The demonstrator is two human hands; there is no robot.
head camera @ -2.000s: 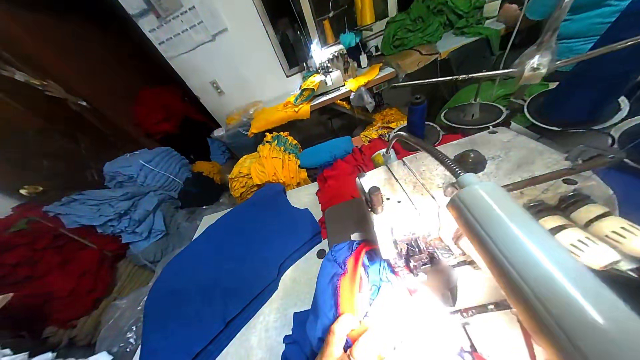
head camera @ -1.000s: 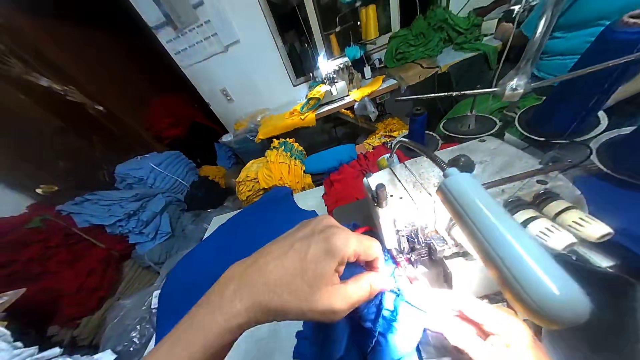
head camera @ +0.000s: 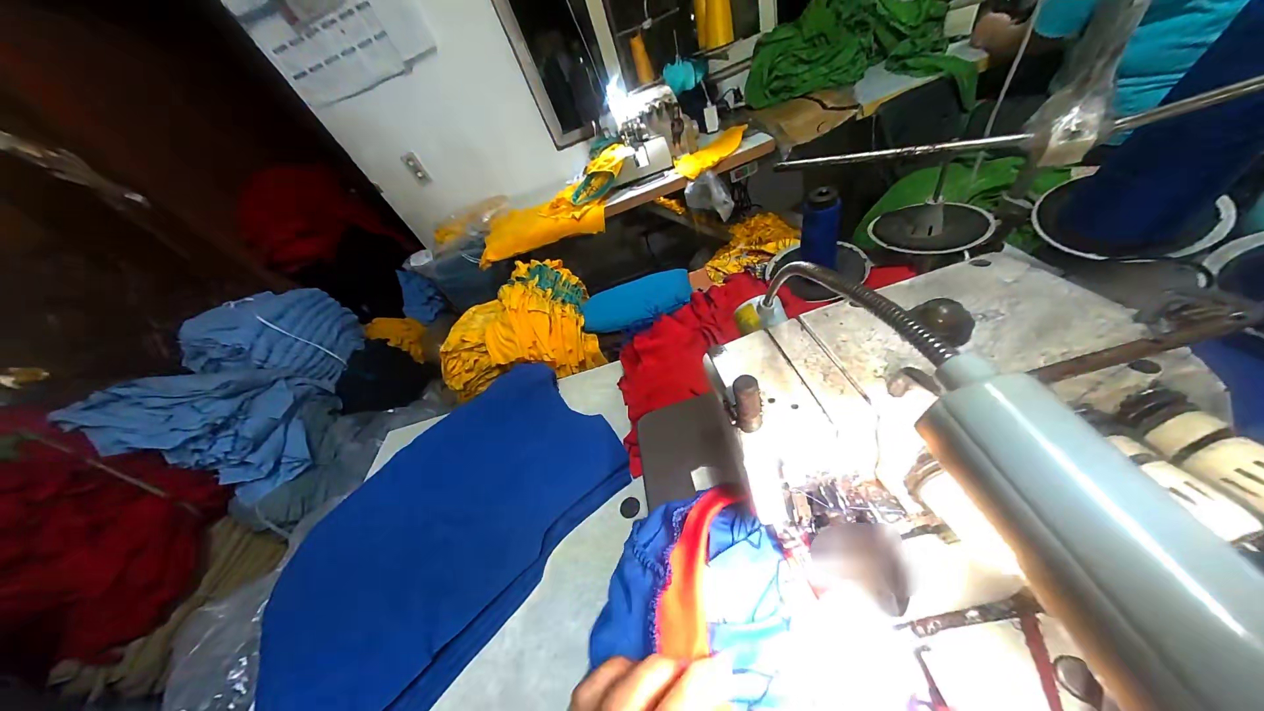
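Observation:
A blue fabric piece with a red band (head camera: 688, 583) lies at the needle area of an industrial sewing machine (head camera: 790, 395). My left hand (head camera: 642, 683) is at the bottom edge, its fingers closed on the cloth near the red band's lower end. Glare from the gooseneck lamp (head camera: 1076, 523) washes out the cloth to the right, and I cannot make out my right hand there. Flat blue cut fabric pieces (head camera: 434, 533) lie stacked on the table to the left of the machine.
Red gathered fabric (head camera: 681, 346) lies behind the machine. Yellow bundles (head camera: 518, 331) and light blue bundles (head camera: 267, 346) are piled to the left. Thread cones, including a blue one (head camera: 821, 232), stand behind. Another sewing machine (head camera: 647, 128) is on the far bench. A person in turquoise (head camera: 1180, 54) is at top right.
My left hand, over the cloth by the needle area a second ago, has moved down to the bottom edge. The red band is in plain view again. The right hand has gone from clear view.

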